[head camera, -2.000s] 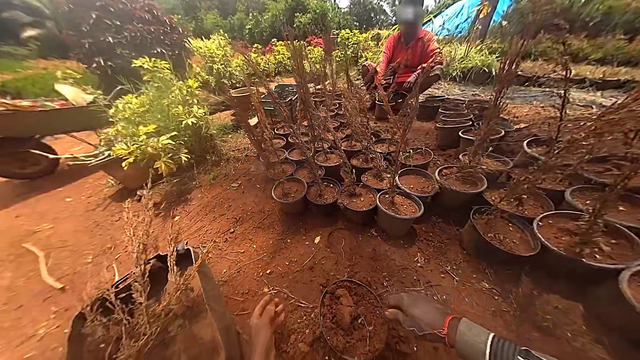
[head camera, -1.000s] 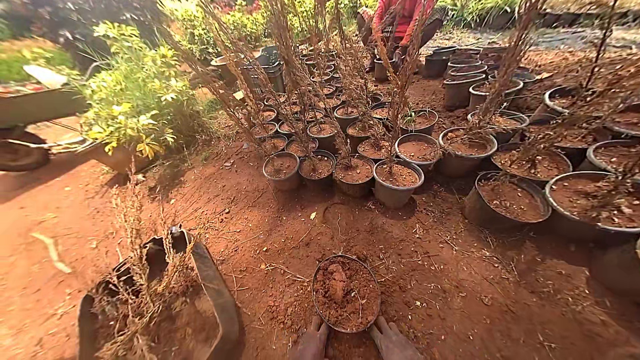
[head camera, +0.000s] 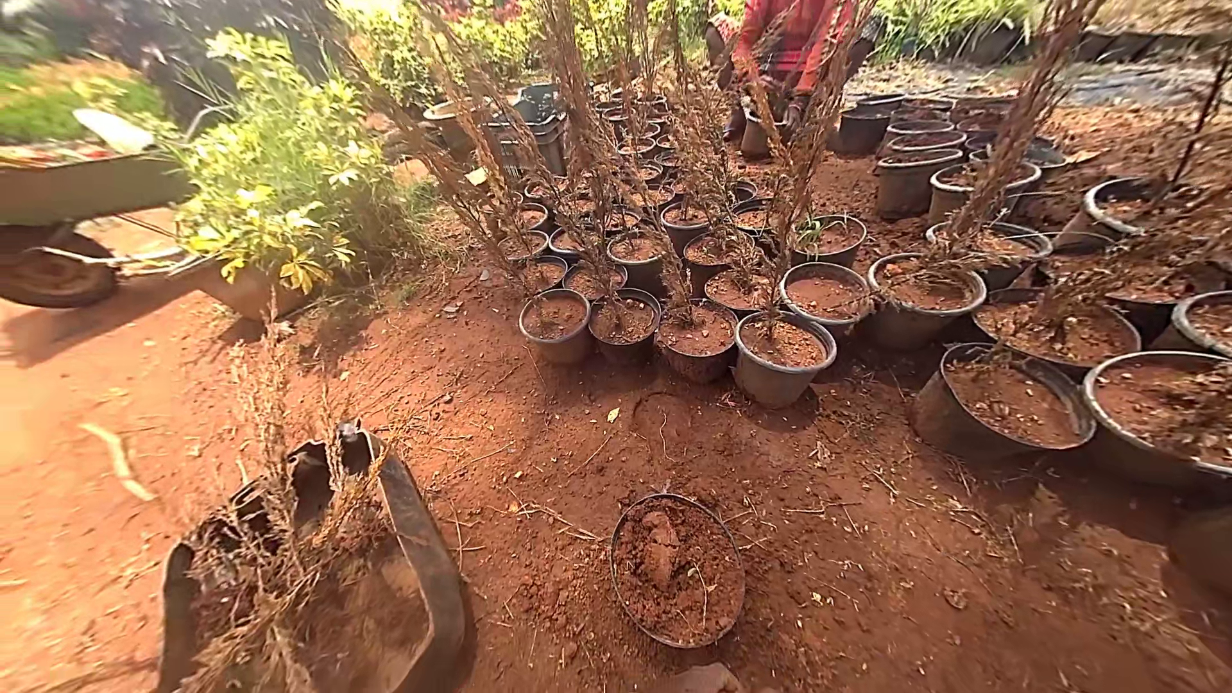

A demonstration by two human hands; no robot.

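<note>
Neither my left hand nor my right hand can be made out. A dull brown shape (head camera: 703, 679) is cut by the bottom edge, just below the near pot; whether it is part of a hand I cannot tell. The round, thin-rimmed pot (head camera: 739, 568) stands on red ground at lower centre, filled with loose red soil and a larger clod (head camera: 660, 549). To its left, a dark, open-topped container (head camera: 428, 568) with a bent rim holds dry, brown, twiggy plants (head camera: 279, 539).
Rows of soil-filled pots (head camera: 778, 380), many with dry upright plants, stand ahead and to the right. Behind them a person in red (head camera: 794, 43) has their hands at a pot. A leafy potted shrub (head camera: 279, 173), a wheelbarrow (head camera: 87, 202) and a dark crate (head camera: 529, 144) are farther off.
Both my hands were at the near pot's lower rim a second ago and no longer show there. Two seconds ago they were on either side of it. The view has tilted down.
</note>
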